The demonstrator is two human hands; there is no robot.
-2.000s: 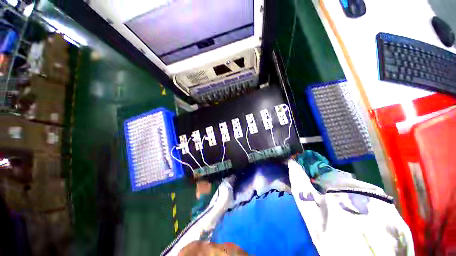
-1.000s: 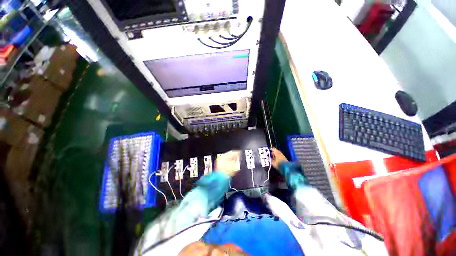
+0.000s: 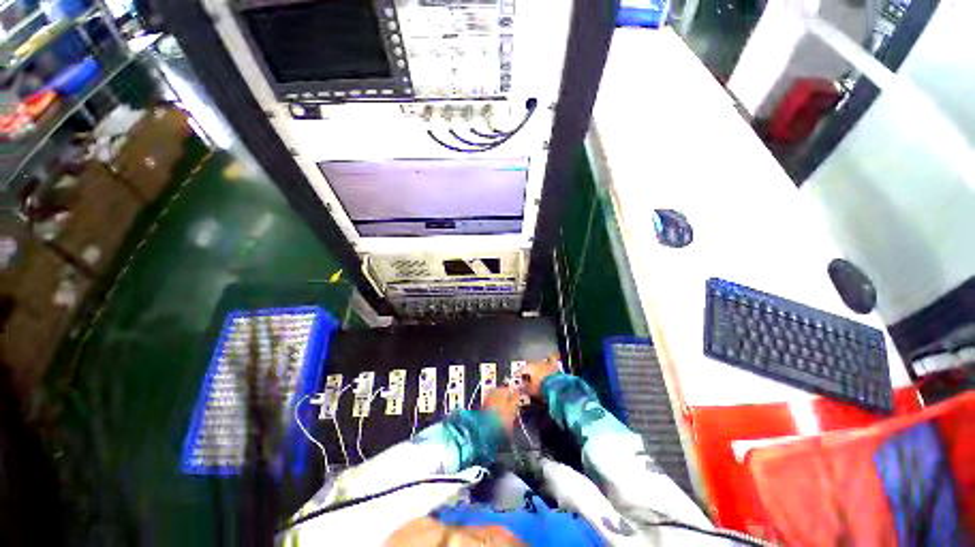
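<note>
The black test fixture [image 3: 412,342] lies in front of me with a row of several upright pale test sockets [image 3: 428,390]. White test leads [image 3: 310,427] loop from the left sockets toward the near edge. My left hand [image 3: 500,406] is at the lower part of the sockets on the right side. My right hand [image 3: 540,373] is at the far right sockets, close beside my left hand. Both hands are small and blurred, and the fingers hide the sockets there. I cannot tell whether either hand holds a lead or a unit.
A blue-rimmed tray [image 3: 318,353] with white pieces is left of the fixture. Another tray [image 3: 645,401] is right, beside the white desk [image 3: 663,128] with a keyboard [image 3: 796,342] and mice. Red bins [image 3: 834,481] are lower right. The instrument rack [image 3: 428,203] stands behind.
My left hand has moved right and nearer to me along the sockets. My right hand has moved inward onto the rightmost sockets. The view has tilted up, showing more of the rack.
</note>
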